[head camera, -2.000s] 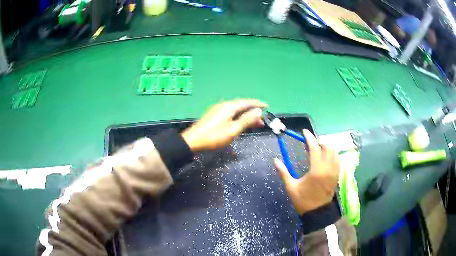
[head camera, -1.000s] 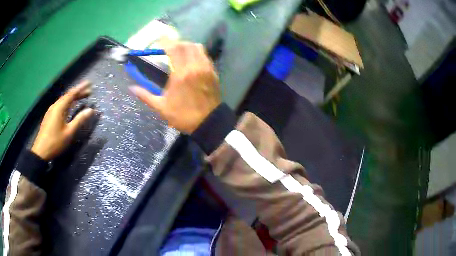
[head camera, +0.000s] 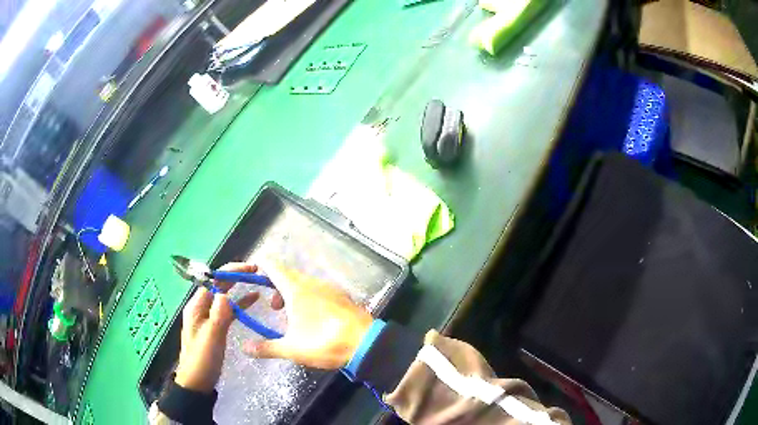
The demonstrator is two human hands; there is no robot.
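My right hand [head camera: 320, 319], with a blue strap [head camera: 366, 349] on its wrist, holds blue-handled cutters [head camera: 241, 277] over the black tray [head camera: 332, 221]. The handles are spread and the metal jaws point left, past the tray's left edge. My left hand [head camera: 202, 339] is just below the jaws, its fingertips at the cutters' pivot; whether they grip it or hold anything cannot be told. Silvery clippings [head camera: 274, 393] lie scattered in the tray below the hands.
Green board panels lie on the mat, at left [head camera: 147, 317] and upper middle [head camera: 328, 70]. A yellow-green cloth [head camera: 428, 217] lies beside the tray, a dark block [head camera: 442, 133] beyond it. A yellow-green roll [head camera: 509, 25] is near the bench edge. A black seat-like surface [head camera: 644, 290] is at right.
The view has swung round and shows more bench. My hands, apart one second ago, are now together at the cutters. The cutters stay in my right hand.
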